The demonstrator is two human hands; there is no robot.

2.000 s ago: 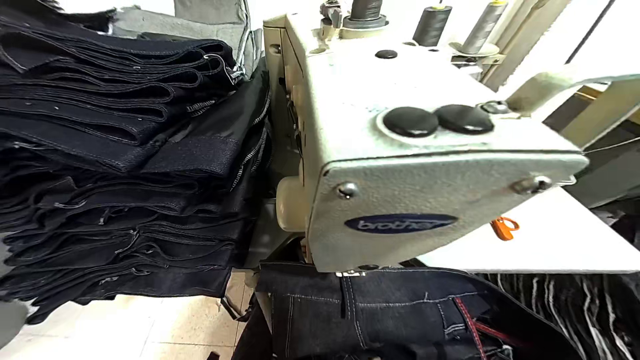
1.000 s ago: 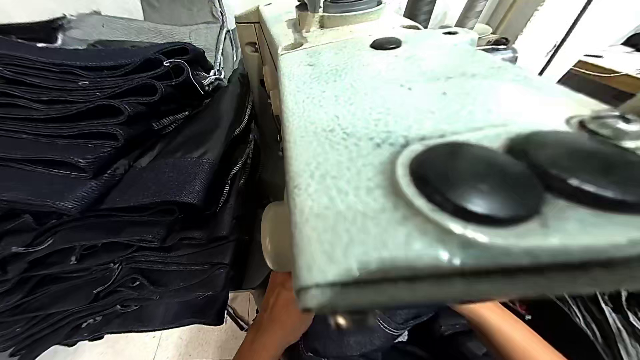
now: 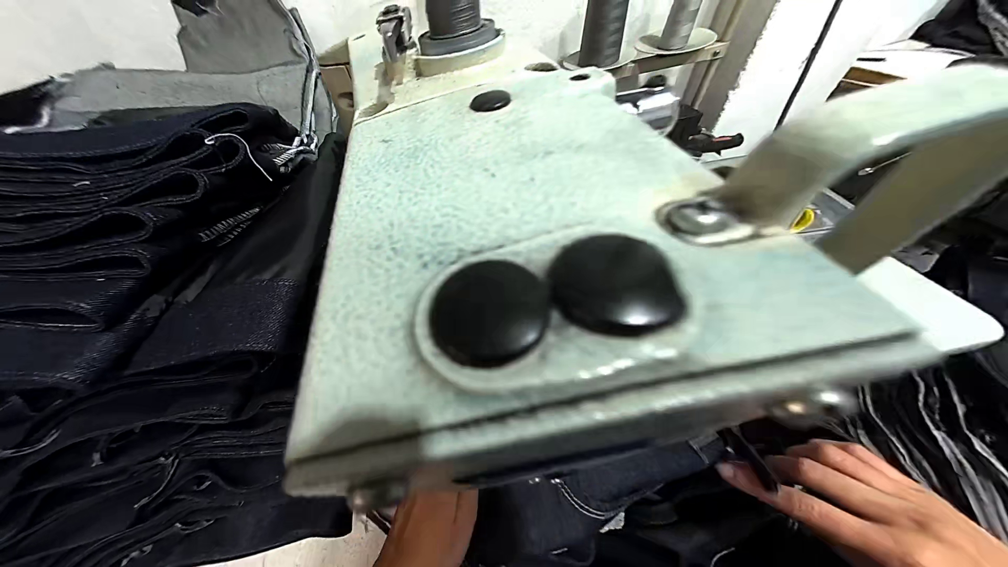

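Observation:
The pale green head of a Brother sewing machine (image 3: 441, 197) fills the middle of the view. Below its front edge lies dark denim with light stitching (image 3: 583, 488). My left hand (image 3: 431, 524) is at the denim's left side, its fingers hidden under the machine head. At the lower right, my right hand (image 3: 858, 496) rests over the dark cloth, with a slim dark object (image 3: 752, 461) between thumb and fingers; what it is cannot be made out clearly.
Folded dark denim pieces (image 3: 102, 236) are piled at the left, with grey cloth (image 3: 189, 90) behind. Thread cones (image 3: 602, 31) stand at the back. A curved metal arm (image 3: 858, 134) rises at the right, above a white table surface (image 3: 921, 307). More dark cloth edges (image 3: 937, 441) hang at the lower right.
Two seconds ago neither hand was in view; one second ago both forearms reached under the machine head. My right hand now shows at the right, holding a slim dark object. The view has shifted over the machine.

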